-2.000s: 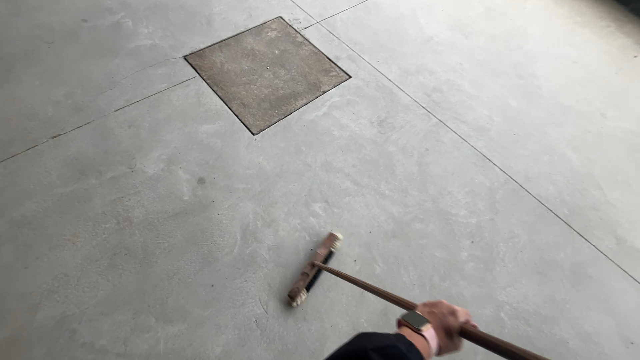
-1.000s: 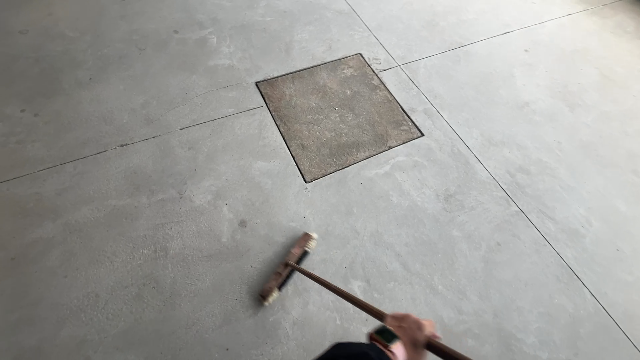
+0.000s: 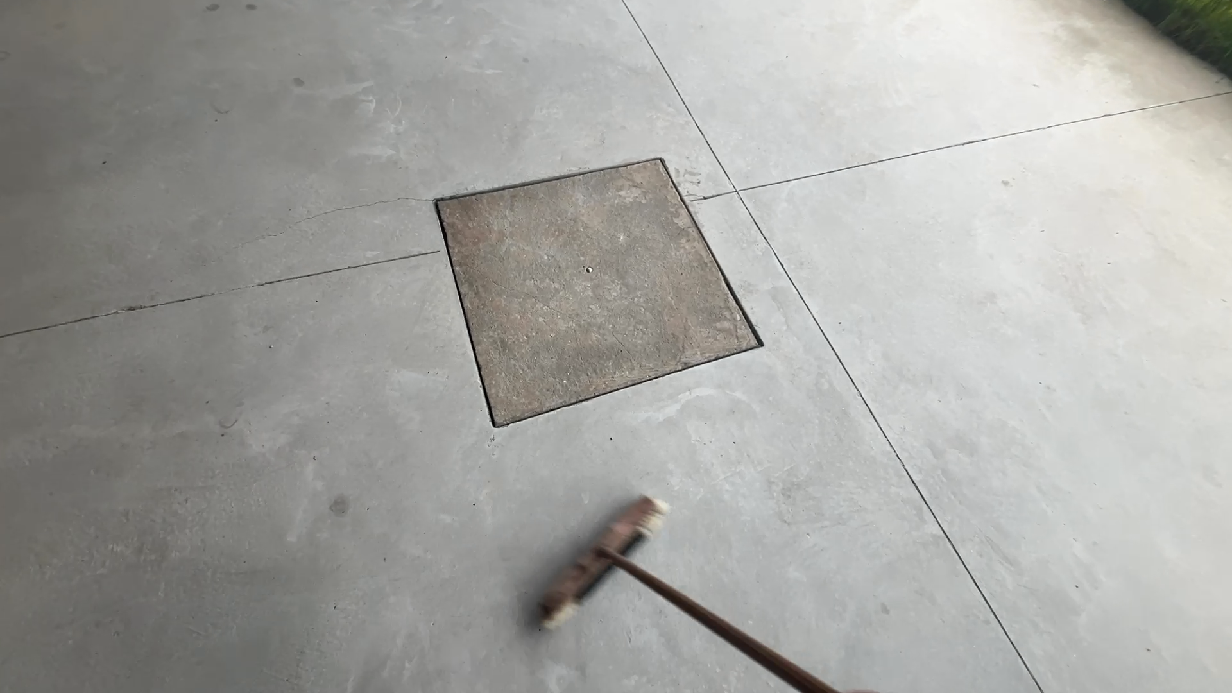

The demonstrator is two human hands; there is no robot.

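A push broom's brown head with pale bristles at its ends lies low in the middle of the head view, blurred, on the grey concrete floor. From it the brown broom handle slants down to the lower edge. Only a sliver of my left hand shows there, against the handle; its fingers are cut off by the frame. Beyond the broom head, a square brownish cover plate sits in the floor with a dark gap around it. My right hand is out of view.
Thin straight joint lines cross the concrete floor to the right of the plate. A fine crack runs left from the plate's far left corner. Green grass borders the floor at the top right corner. Small dark spots mark the floor.
The view has shifted, and the plate sits lower in it. My left hand, seen gripping the handle with a watch at its wrist in the earlier frames, is now almost wholly below the frame.
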